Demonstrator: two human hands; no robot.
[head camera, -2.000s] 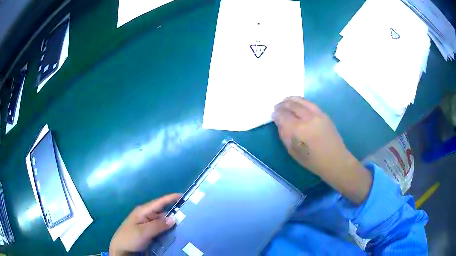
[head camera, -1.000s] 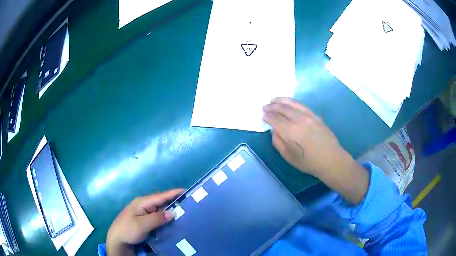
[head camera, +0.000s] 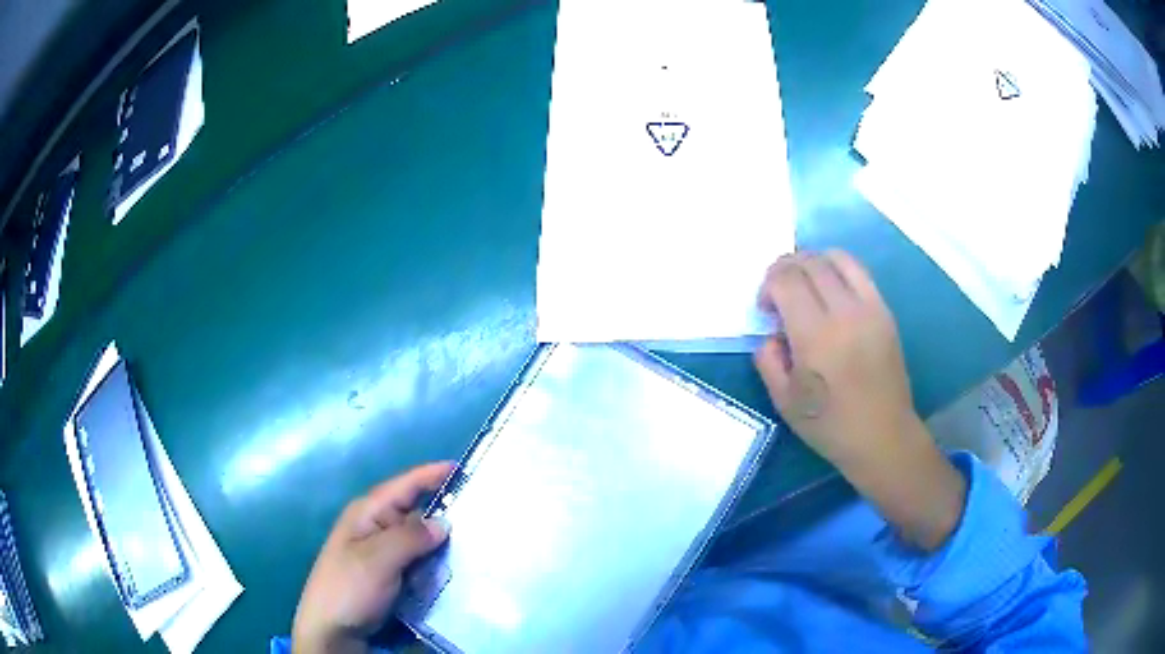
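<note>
A white protective sleeve (head camera: 664, 230) with a triangle mark lies in front of me on the green bench. My right hand (head camera: 824, 332) holds its near right corner, and a thin gap shows along its near edge. My left hand (head camera: 371, 549) grips the left edge of a panel (head camera: 594, 498), which has a dark border and strong white glare. The panel is tilted, and its upper corner meets the sleeve's near edge. I cannot tell whether that corner is inside the sleeve.
A fanned sleeve stack (head camera: 977, 166) lies at the right. Panels on white sheets (head camera: 160, 121) are at upper left. A framed panel (head camera: 128, 486) lies on white sheets at lower left. A printed white bag (head camera: 1009, 415) is at right, beyond the bench.
The panel has moved up to the sleeve's near edge and now shows bright glare. My right hand has shifted right, and the sleeve's near edge has lifted slightly.
</note>
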